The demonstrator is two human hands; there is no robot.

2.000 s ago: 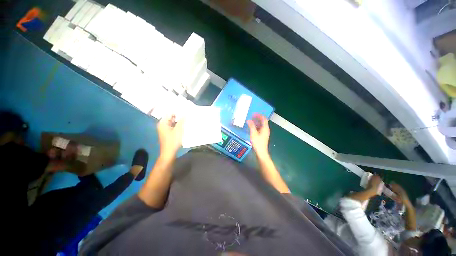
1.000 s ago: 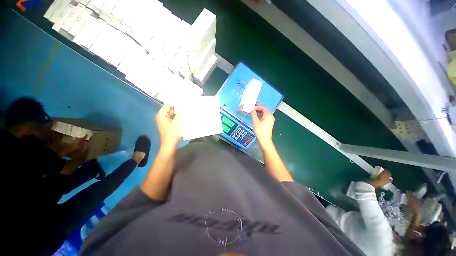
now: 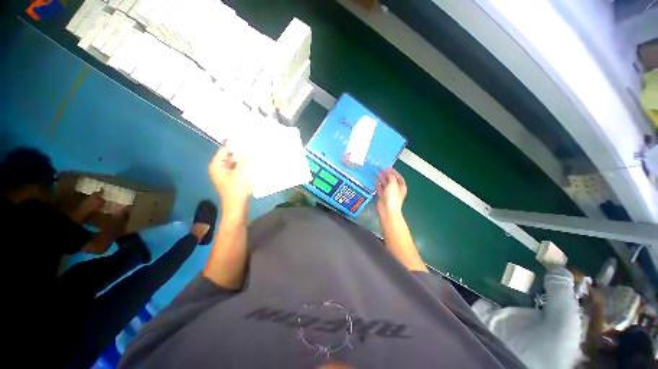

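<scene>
My left hand (image 3: 229,173) holds a flat white label sheet (image 3: 278,164) by its left edge, beside the blue digital scale. A small white carton (image 3: 361,140) lies on the blue platform of the scale (image 3: 386,143). The scale's green displays and keypad face me. My right hand (image 3: 390,189) is at the platform's near right edge, apart from the carton, fingers bent. Whether something tiny is between its fingertips cannot be told.
Stacked white boxes (image 3: 195,54) stand left of the scale. An orange-and-blue object (image 3: 47,9) is at the far left. A person handles an open brown carton (image 3: 153,205) on the floor. Another person is at lower right near loose white boxes (image 3: 517,277). A raised white shelf (image 3: 534,79) runs above.
My right hand has moved off the carton towards the lower right. My left hand and the sheet have shifted slightly left, and the sheet has tilted. The carton stays on the scale.
</scene>
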